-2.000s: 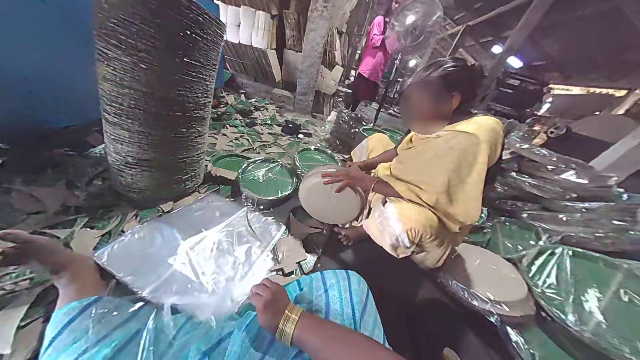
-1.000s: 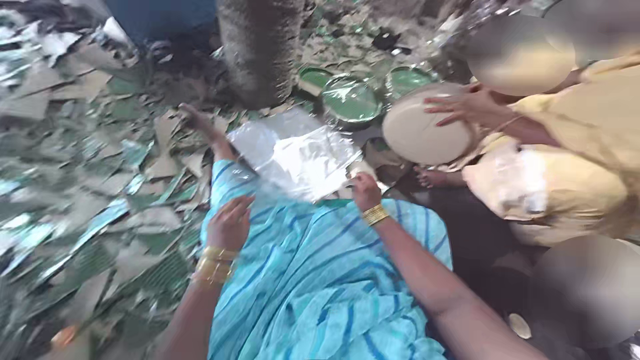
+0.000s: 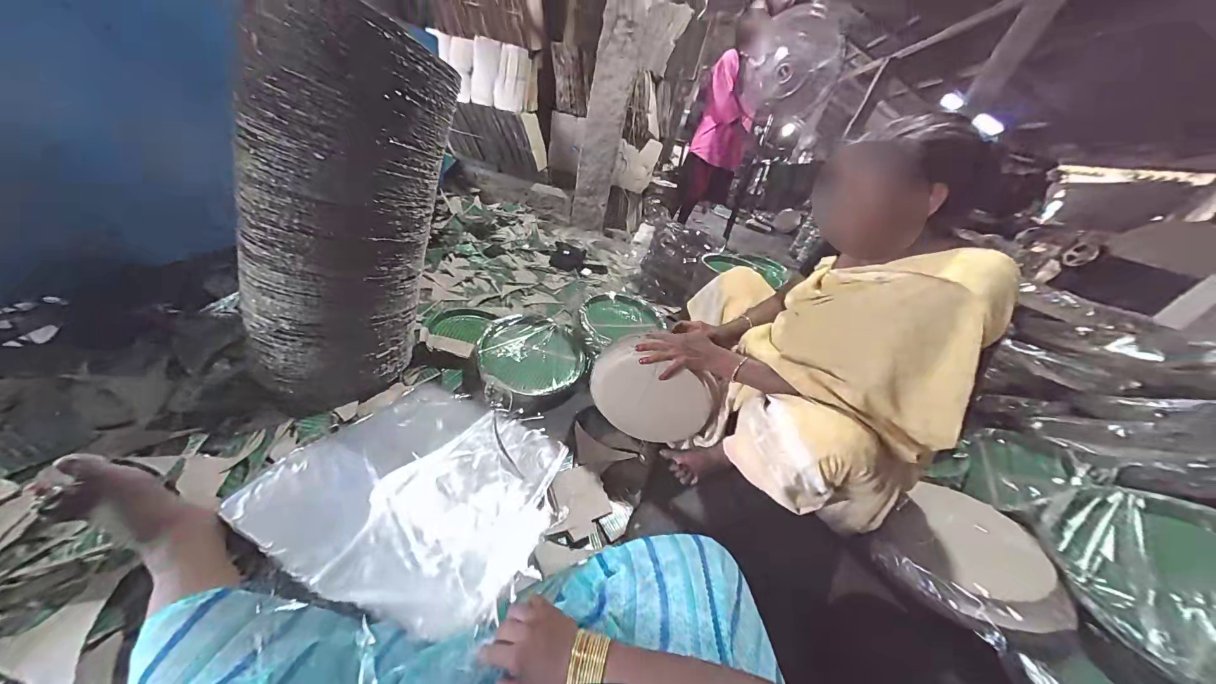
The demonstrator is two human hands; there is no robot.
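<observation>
My right hand [image 3: 534, 641], with gold bangles at the wrist, is low in the frame over the blue striped cloth [image 3: 665, 589] on my lap. Its fingers are curled at the near edge of clear plastic sheets [image 3: 408, 503]; whether they pinch the film cannot be told. The sheets lie in a flat, shiny pile in front of my lap. My left hand is out of view. Beyond the sheets stand round green plates in clear wrap [image 3: 532, 356]. A co-worker in yellow cloth holds a round grey-brown board disc [image 3: 654, 391] with both hands.
A tall stack of thin sheets [image 3: 332, 199] rises at the left. Cardboard and green scraps [image 3: 513, 252] cover the floor. At the right lie another round disc [image 3: 983, 546] and film-wrapped green plates [image 3: 1140, 560]. A person in pink [image 3: 722, 114] stands at the back.
The view has tilted down and back up. My left hand, seen over my lap one second ago, is out of the frame. The co-worker still holds the disc.
</observation>
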